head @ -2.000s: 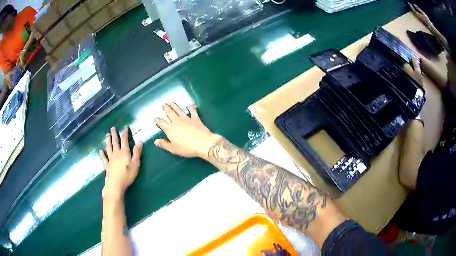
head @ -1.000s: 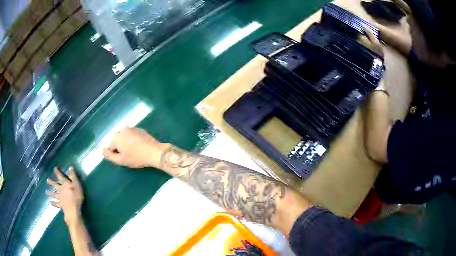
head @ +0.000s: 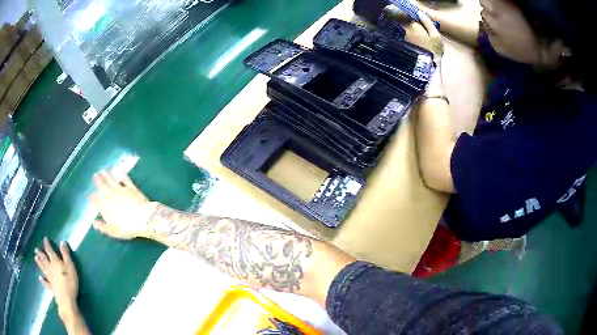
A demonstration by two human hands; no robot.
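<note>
My right hand (head: pixel 121 204), at the end of a tattooed forearm, lies over the shiny green conveyor belt (head: pixel 177 108) with its fingers apart and nothing in it. My left hand (head: pixel 59 273) is at the lower left over the belt, fingers apart and empty. An orange tray (head: pixel 245 296) is cut off by the bottom edge, below my right forearm. It holds a loose heap of small black strips (head: pixel 281 327). A white work surface (head: pixel 177 288) lies between the tray and the belt.
Stacks of black frames (head: pixel 321 98) lean on a tan cardboard sheet (head: pixel 393 229) to the right. A person in dark clothes (head: pixel 524 150) sits beyond, hands at the far stack. A grey post (head: pixel 78 72), clear plastic film (head: pixel 141 33) and brown cardboard boxes (head: pixel 19 65) are at the upper left.
The view has turned right, so hands and belt sit further left and more of the neighbour shows. My right hand, closed a second ago, has its fingers spread.
</note>
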